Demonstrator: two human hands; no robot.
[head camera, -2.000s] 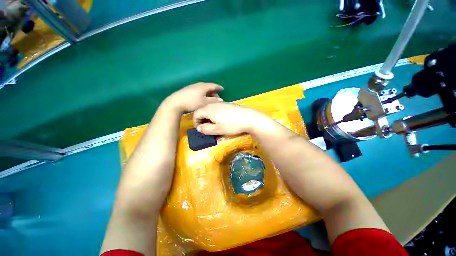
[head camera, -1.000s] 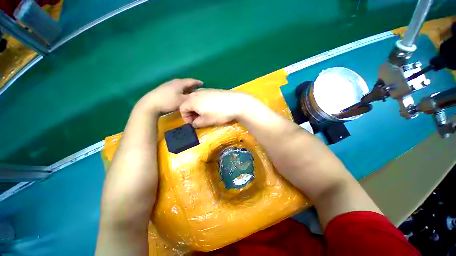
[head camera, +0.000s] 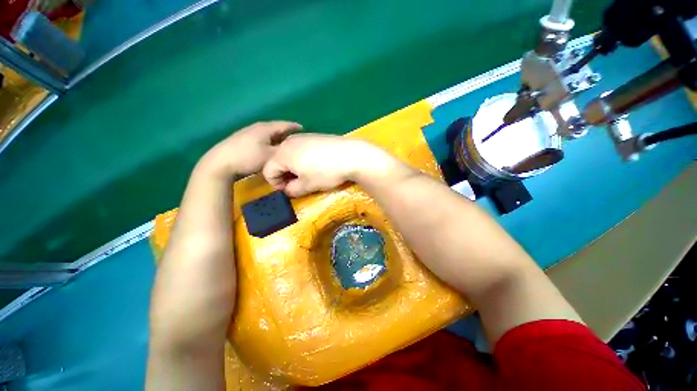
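Observation:
A padded work cradle (head camera: 306, 336) wrapped in shiny orange-yellow tape lies in front of me, with a round hole in it. A small matte black block (head camera: 268, 214) lies on its far left part. My left hand (head camera: 248, 147) rests at the cradle's far edge with its fingers bent over to the right. My right hand (head camera: 309, 164) lies against it, fingers curled, just above the black block. The hands overlap; whether either holds anything small is hidden.
A round tub (head camera: 510, 137) with a white top and a brown stick stands right of the cradle. The metal jaw of a power screwdriver (head camera: 546, 84) hangs over it. A green conveyor belt (head camera: 344, 61) runs beyond. A carton of black parts (head camera: 665, 336) is at lower right.
The view has shifted, so the cradle and block sit further left than before. The right hand has come off the black block. The screwdriver has swung left over the tub since one second ago.

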